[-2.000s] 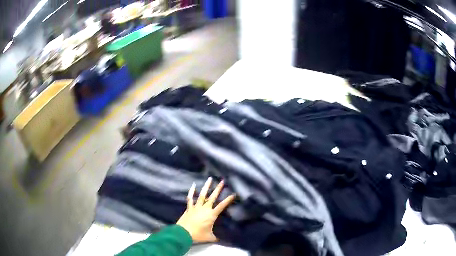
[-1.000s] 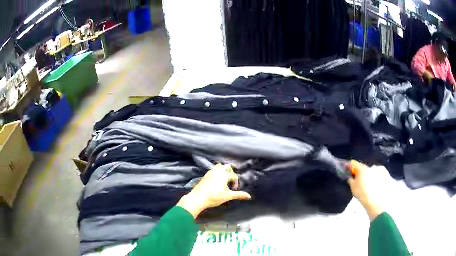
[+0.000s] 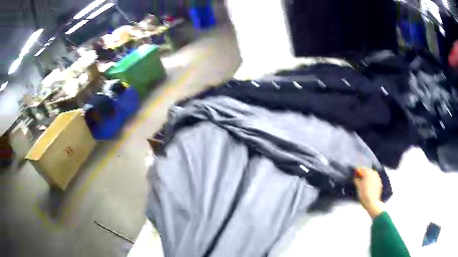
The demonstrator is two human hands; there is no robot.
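Note:
A garment (image 3: 201, 175) lies on the white table with its pale grey inside turned up and hanging over the front left edge. My right hand (image 3: 369, 188) holds the garment's right end. A small orange-red bit of the thread snips (image 3: 358, 173) shows at its fingers; the blades cannot be made out. My left hand is not in the picture. Behind, a dark garment (image 3: 321, 98) lies with a row of blurred whitish snaps (image 3: 297, 85).
Garments are heaped at the back right (image 3: 427, 90). A small dark item (image 3: 431, 234) lies on the table at right. Left on the floor stand a tan cart (image 3: 65, 150), blue bins (image 3: 108, 125) and a green crate (image 3: 138, 70). A white pillar (image 3: 261, 30) rises behind.
The grey inside now spreads over the front left, covering the striped layers. My left hand has left the picture. My right hand still holds the garment's right end. The view has turned left.

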